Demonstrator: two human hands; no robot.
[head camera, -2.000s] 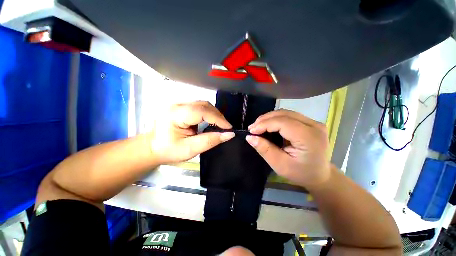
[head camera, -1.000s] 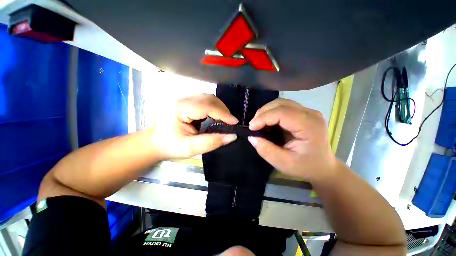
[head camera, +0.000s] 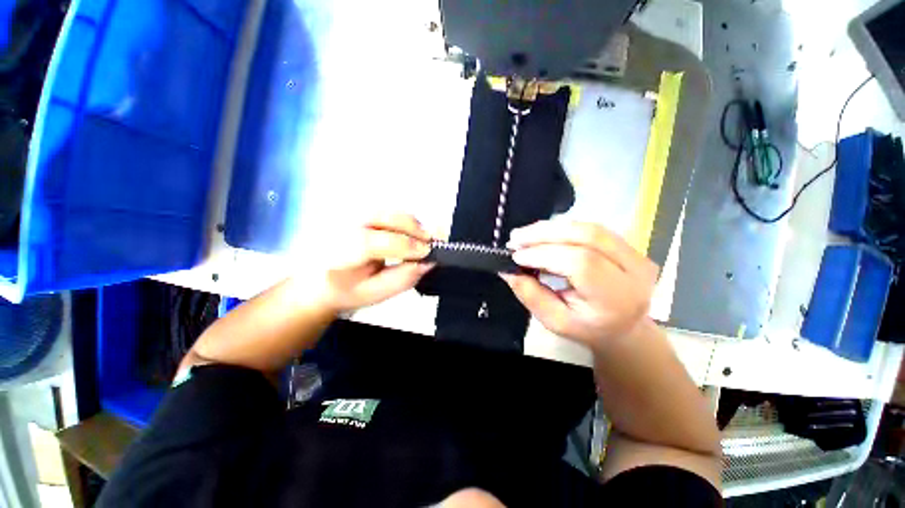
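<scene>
A long black fabric panel (head camera: 483, 179) runs from under the machine head (head camera: 536, 35) toward my lap, with a silver toothed line (head camera: 508, 169) down its middle. A short black strip (head camera: 471, 256) with a silver-toothed upper edge lies crosswise over the panel. My left hand (head camera: 382, 260) pinches its left end and my right hand (head camera: 585, 273) pinches its right end. The needle and presser foot area (head camera: 521, 91) is at the panel's far end, beyond my hands. Part of the panel is hidden behind the strip and fingers.
A large blue crate (head camera: 139, 129) stands at left. A pale plate (head camera: 605, 149) with yellow tape (head camera: 662, 159) lies right of the panel. Green-handled snips (head camera: 762, 159) with a dark cord lie further right, beside small blue bins (head camera: 846, 303). A white basket (head camera: 794, 461) is below right.
The view has pulled back and shifted, showing the needle area and blue crate. The strip's toothed edge now faces up clearly, stretched straight between both hands, which still pinch it.
</scene>
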